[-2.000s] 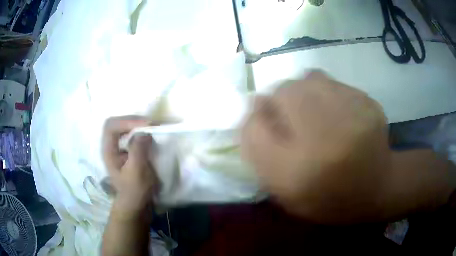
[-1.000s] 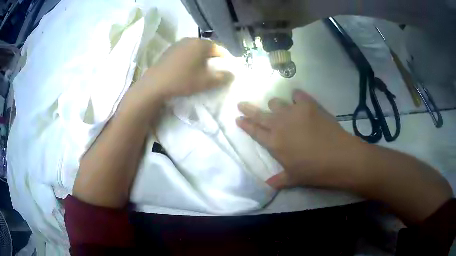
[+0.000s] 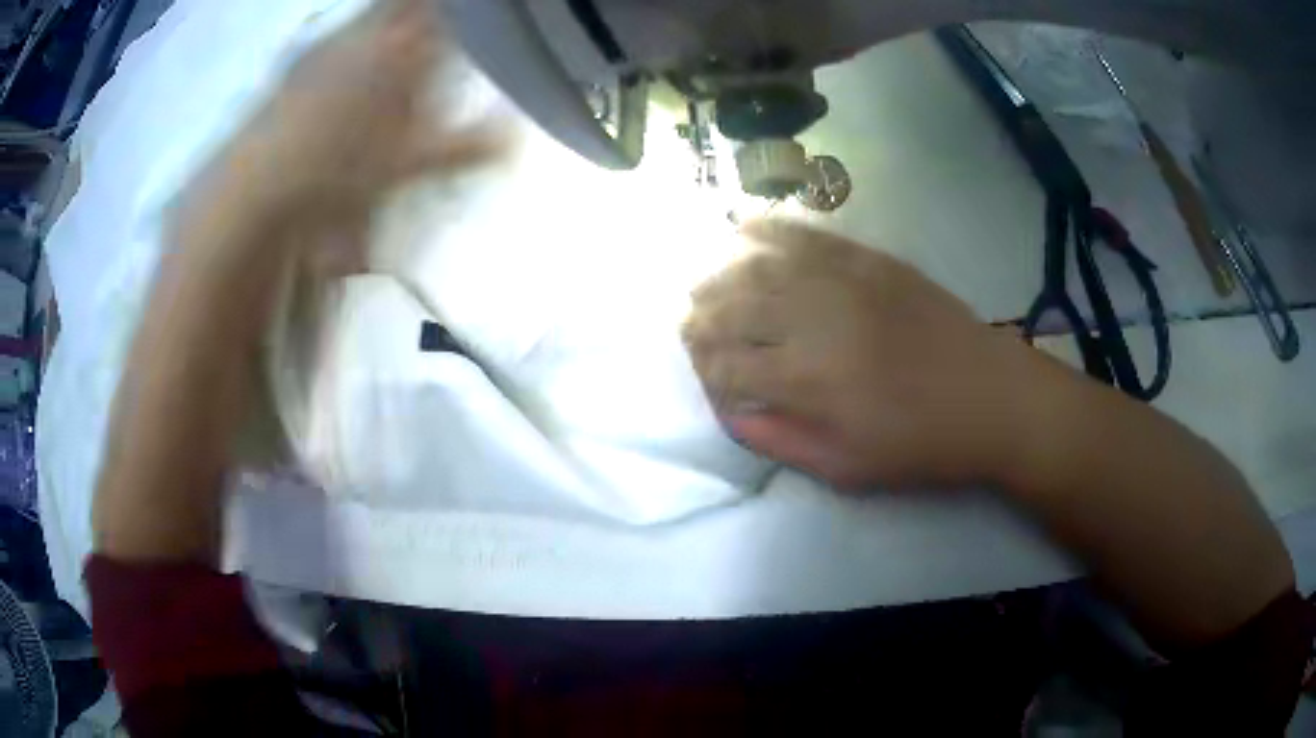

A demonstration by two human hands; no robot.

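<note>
The white garment lies over the table in front of me, washed out by the lamp near the needle. A small black label shows on it. My left hand is blurred at the upper left over the cloth; its grip is unclear. My right hand is bent over the cloth's right edge, just below the needle area; its fingertips are curled at the cloth, and whether they pinch it is hidden. The sewing machine head spans the top, with a ribbed knob beside the needle.
Black shears lie right of the machine. A thin brown stick and a slim silver tool lie at far right. A round metal disc is beside the knob. A fan is partly visible at lower left.
The machine head and shears came into fuller view after the oldest frame. Since one second ago, my left hand moved up and left; my right hand's spread fingers curled. The cloth's front edge shifted up, baring more table.
</note>
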